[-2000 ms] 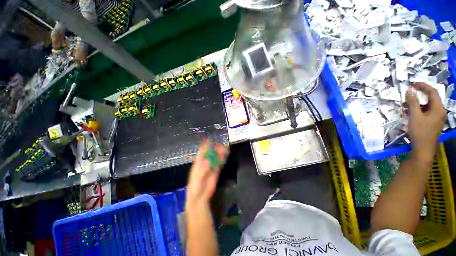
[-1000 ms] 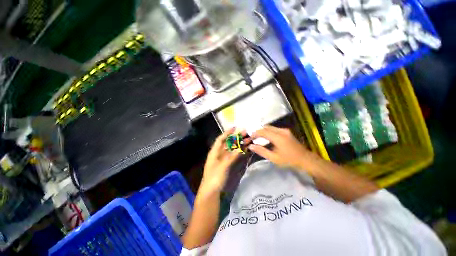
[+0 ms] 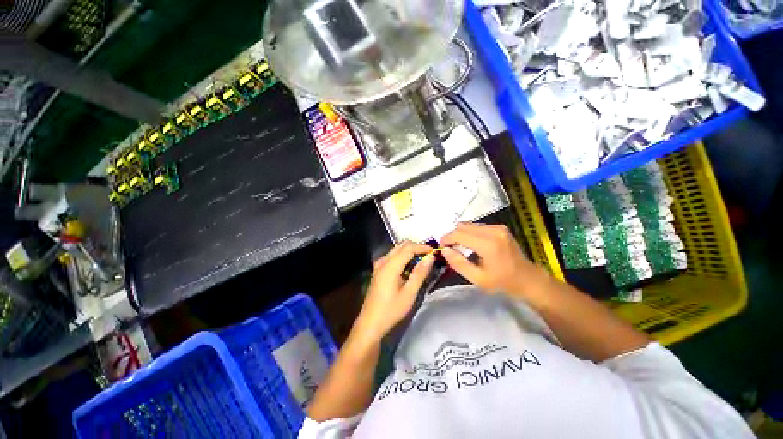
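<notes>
My left hand (image 3: 400,279) and my right hand (image 3: 485,257) meet in front of my apron, at the near edge of the metal work tray (image 3: 438,201). My left hand holds a circuit board assembly (image 3: 427,257), mostly hidden by the fingers, with a bit of yellow showing between the hands. My right hand holds a small white plastic housing part (image 3: 464,252) against it. Whether the two are joined cannot be told.
The soldering machine (image 3: 391,124) stands beyond the tray, a phone (image 3: 334,146) beside it. Boards (image 3: 193,115) line the black mat (image 3: 232,197). A blue parts tray (image 3: 543,163) rests over a yellow crate (image 3: 717,231) at right. A blue crate (image 3: 172,386) is lower left.
My right hand has left the white parts in the blue tray and come to my left hand, holding a white part. My left hand has moved with the board from beside the mat to in front of me.
</notes>
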